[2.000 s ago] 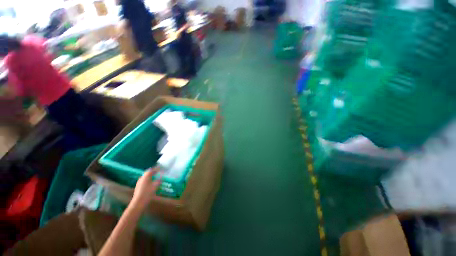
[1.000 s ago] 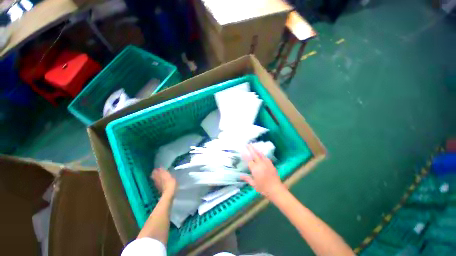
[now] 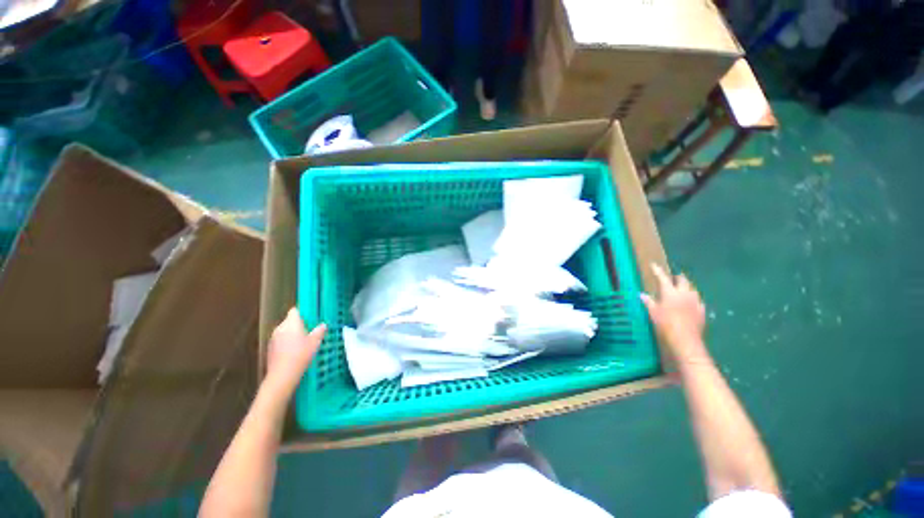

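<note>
A green lattice-sided crate point(image 3: 334, 410) sits inside the top of a brown cardboard box point(image 3: 638, 218), right in front of me. White foam sheets point(image 3: 446, 314) lie in a loose heap in the crate. My left hand point(image 3: 292, 349) is on the left side, its fingers at the crate's left rim and the box edge. My right hand point(image 3: 677, 309) is on the right side, its fingers at the box's right edge beside the crate rim. Both hands seem to hold the sides; how far the fingers wrap around is partly hidden.
An open carton point(image 3: 152, 405) with white sheets stands at left. Another green crate point(image 3: 380, 76) with a white ring-like item point(image 3: 332, 134) is behind. There are a red stool point(image 3: 272, 53), a large closed carton point(image 3: 638, 71) and a wooden stool point(image 3: 745, 96). A person's foot point(image 3: 486, 101) shows behind.
Both hands have left the white sheets and moved out to the left and right sides of the box and crate. The view has turned, so the crate now looks nearly square on.
</note>
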